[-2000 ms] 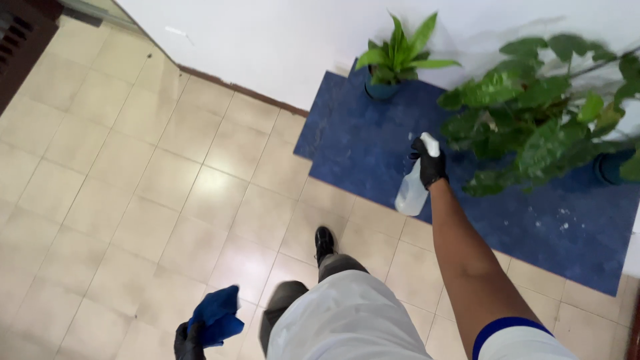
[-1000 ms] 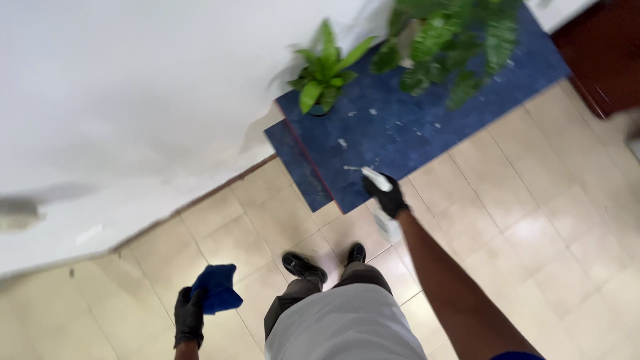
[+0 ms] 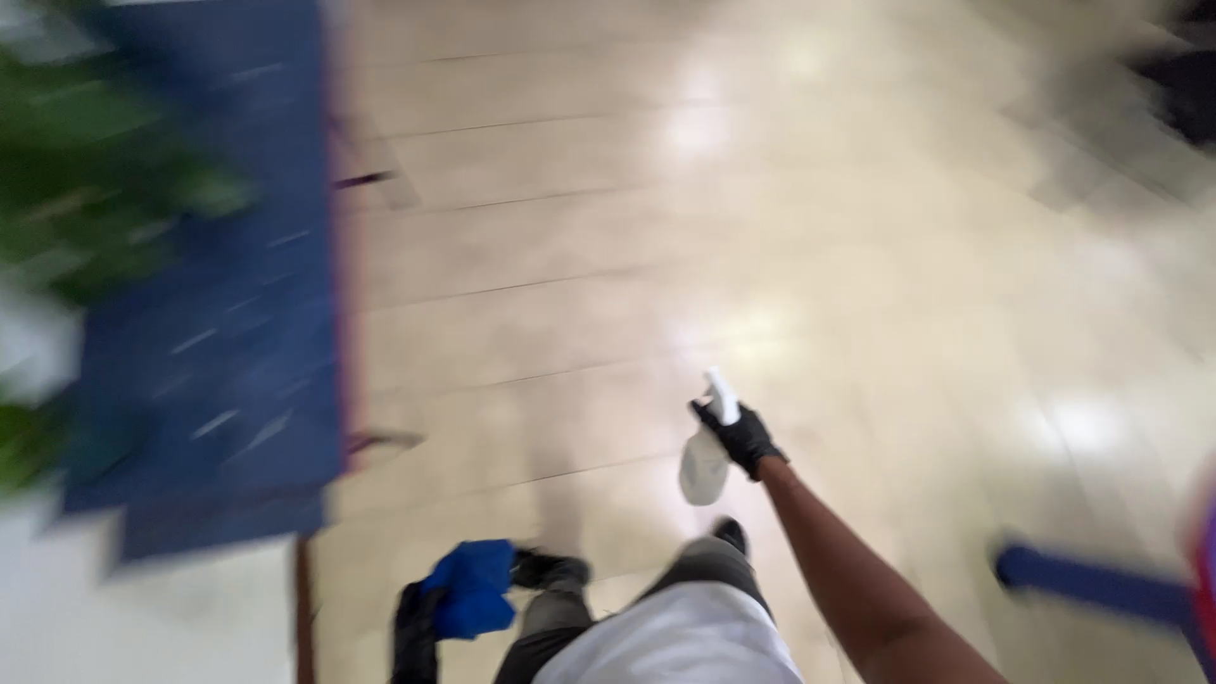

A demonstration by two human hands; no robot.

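My right hand [image 3: 741,435], in a black glove, grips the neck of a translucent spray bottle [image 3: 704,467] with a white trigger head, held over the tiled floor. Low in the view, my left hand [image 3: 416,622], also black-gloved, holds a blue cloth [image 3: 472,589]. Off to the left stands a blue tabletop [image 3: 266,380] with whitish wet-looking streaks on it. Leafy green plants [image 3: 85,180] are on its far side, blurred. Neither hand touches the tabletop.
Beige floor tiles [image 3: 532,332] stretch ahead and to the right. A white wall [image 3: 190,617] is at lower left. A dark blue bar-like object [image 3: 1092,579] lies at lower right, with dark blurred shapes [image 3: 1178,95] at upper right.
The view has swung strongly, so the blue table is now at the left. The spray bottle, over the tabletop one second ago, is now over the floor. Both hands keep their holds.
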